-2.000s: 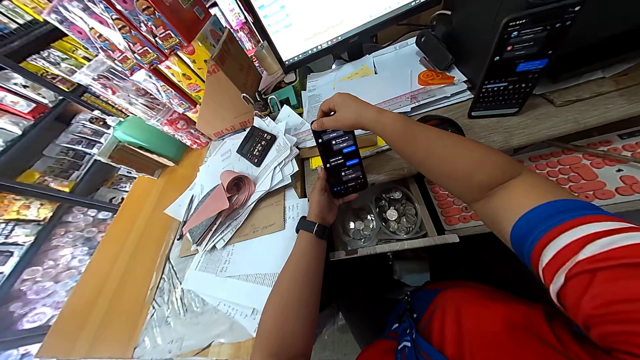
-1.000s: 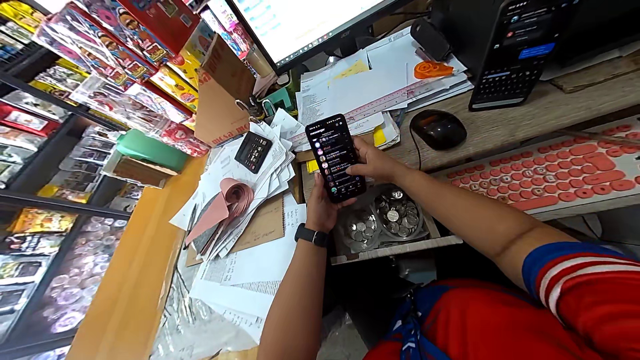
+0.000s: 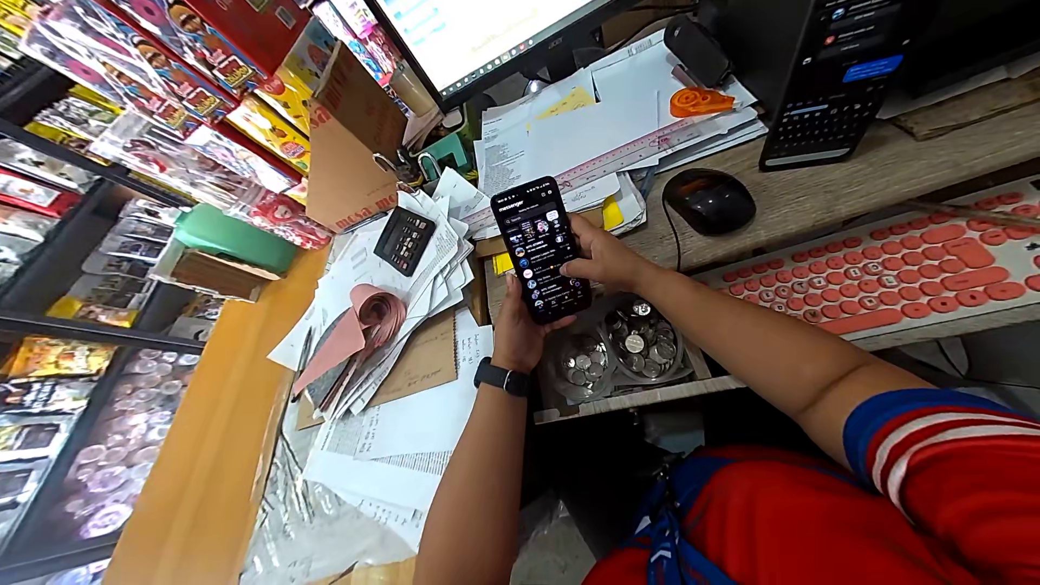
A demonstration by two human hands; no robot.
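A black smartphone point(image 3: 540, 244) with a lit dark screen showing a list is held upright above an open drawer. My left hand point(image 3: 524, 321), with a black band on its wrist, is closed around the phone's lower left part. My right hand point(image 3: 600, 253) is at the phone's right edge, its thumb over the lower right of the screen and its fingers by the side. Below the phone, two clear plastic tubs of coins sit in the drawer, one on the left point(image 3: 581, 366) and one on the right point(image 3: 646, 341).
Papers with a black calculator point(image 3: 405, 240) and a pink paper roll point(image 3: 380, 313) lie left. A black mouse point(image 3: 709, 201) and pink keyboard point(image 3: 894, 272) are right, below a second phone point(image 3: 837, 89). A monitor point(image 3: 487, 36), a ruler point(image 3: 617, 158) and an orange correction tape dispenser point(image 3: 700, 102) are behind.
My right hand has moved from the phone's top edge down to its lower right side. The phone's screen has changed from a conversation to a list.
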